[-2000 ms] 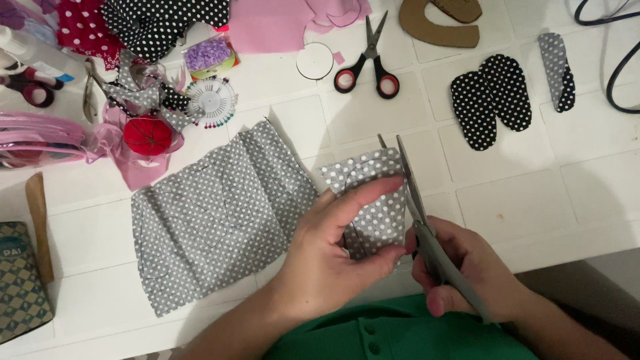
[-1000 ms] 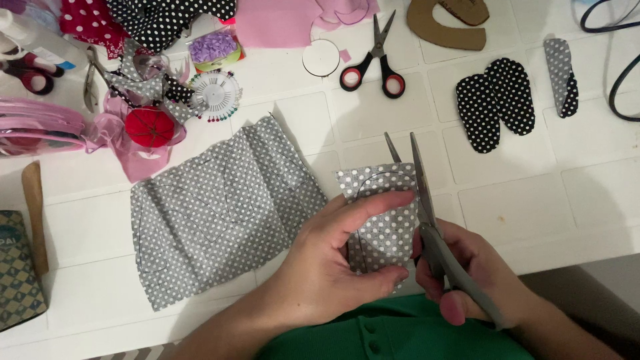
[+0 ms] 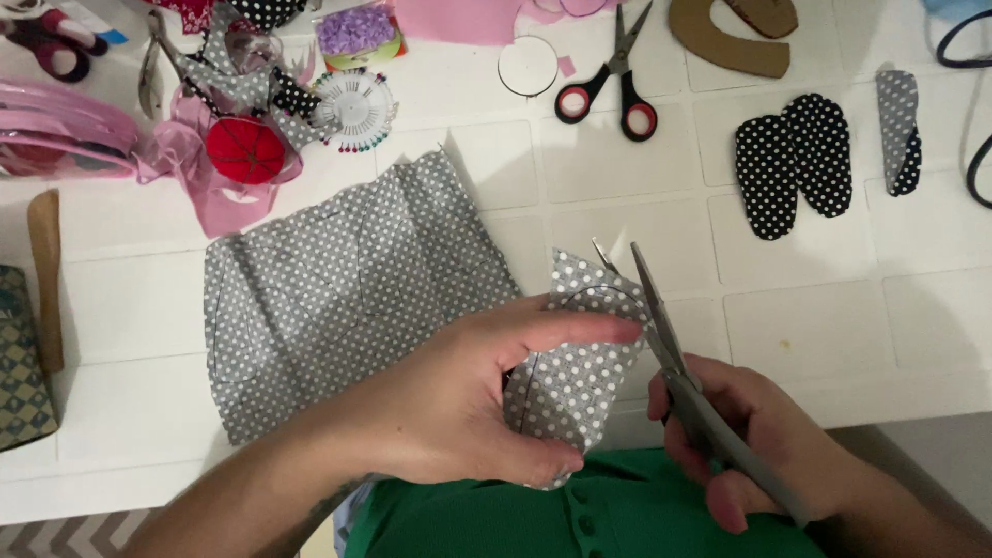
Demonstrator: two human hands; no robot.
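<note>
My left hand holds a small piece of grey polka-dot fabric between thumb and fingers; a dark curved line is drawn on it. In my right hand is a pair of grey-handled scissors, its blades parted around the fabric's right edge near my left index fingertip. A larger piece of the same grey dotted fabric, also marked with drawn outlines, lies on the table to the left, partly under my left hand. Black polka-dot fabric pieces lie at the right.
Black-and-red scissors lie at the top beside a clear disc and cardboard shapes. A red pincushion, a pin wheel and pink fabric are at the upper left. A wooden stick and patterned box stand left.
The scissors in my right hand have moved with the small fabric piece, which my left hand has tilted. The larger fabric still lies on the table.
</note>
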